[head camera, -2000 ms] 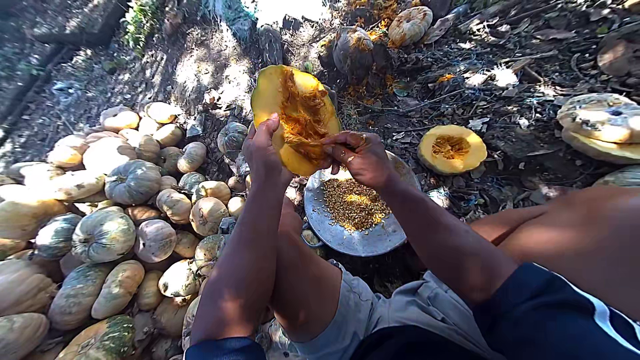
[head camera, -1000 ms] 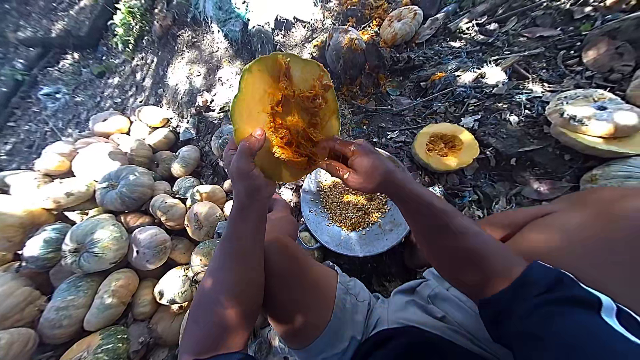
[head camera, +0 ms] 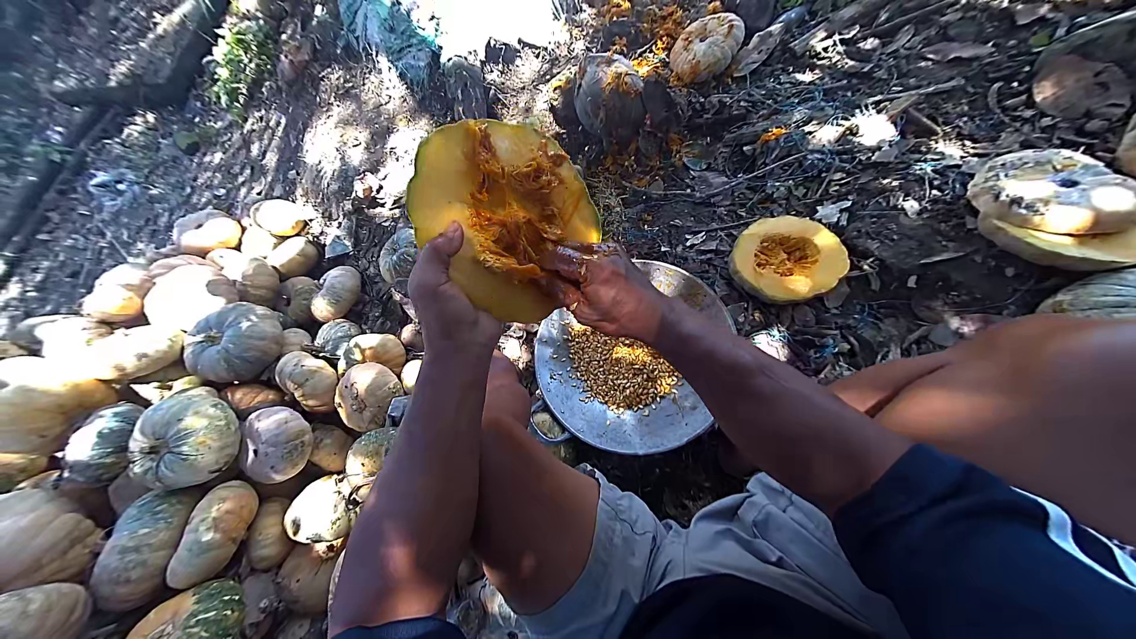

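A pumpkin half (head camera: 444, 182) with yellow flesh and stringy orange pulp (head camera: 519, 213) faces me, tilted up. My left hand (head camera: 453, 297) grips its lower left edge, thumb on the cut face. The fingers of my right hand (head camera: 608, 288) are in the pulp at its lower right; whether they pinch any pulp is hard to tell. Below lies a round metal pan (head camera: 568, 404) holding a heap of pumpkin seeds (head camera: 621, 368). To the right of the pan, another cut pumpkin half (head camera: 790, 257) rests on the ground, cut face up.
Many whole pumpkins (head camera: 232, 342) are piled at the left. More pumpkin pieces (head camera: 1056, 200) lie at the far right. A pulp-smeared pumpkin (head camera: 610, 98) and scattered orange pulp are at the top. Leaf litter and twigs (head camera: 737, 177) cover the ground.
The held pumpkin half has turned to show more of its cut face than two seconds ago. My right hand's fingers have shifted within the pulp near its lower right edge.
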